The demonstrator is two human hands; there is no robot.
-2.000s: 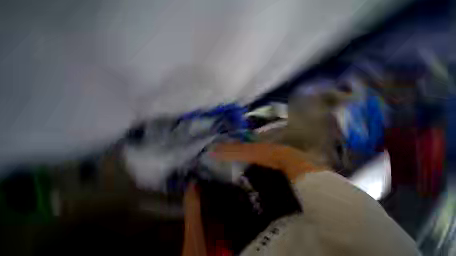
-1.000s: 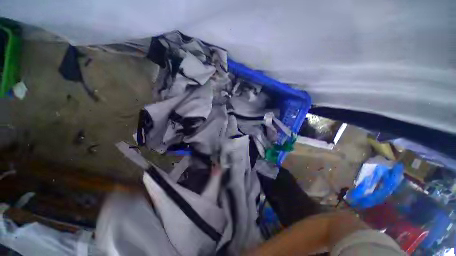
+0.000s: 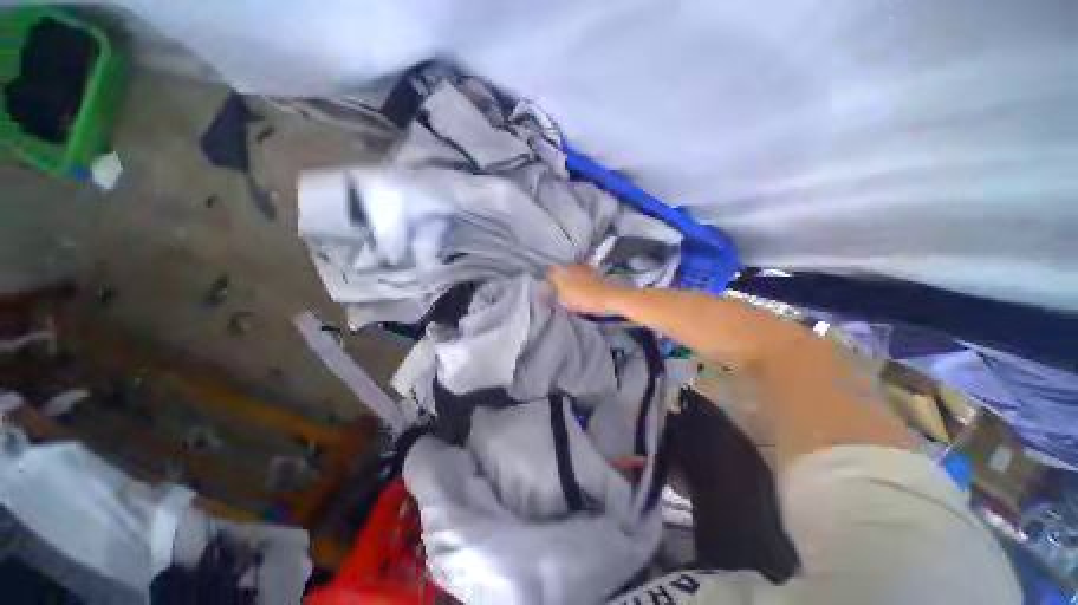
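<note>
Light grey garment pieces with black stripes point(image 3: 508, 455) are bunched in a large heap in front of me, over and beside a blue basket point(image 3: 707, 254). My right hand point(image 3: 577, 291) reaches in from the lower right and is closed on a gathered fold of the grey cloth. A loose end of that cloth spreads to the left, slightly blurred. A small bit of skin shows between folds lower down, perhaps a finger of my left hand point(image 3: 632, 463); the rest is hidden by cloth.
A green basket point(image 3: 106, 101) holding dark cloth stands at upper left. White cloth point(image 3: 828, 130) spans the top. Wooden bars point(image 3: 225, 425) and a red item point(image 3: 378, 550) lie lower left. Cartons point(image 3: 987, 449) are at right. Scraps lie on the floor.
The blurred view has cleared. My right hand has moved up onto the heap and taken hold of grey cloth, which now spreads left over the other pieces.
</note>
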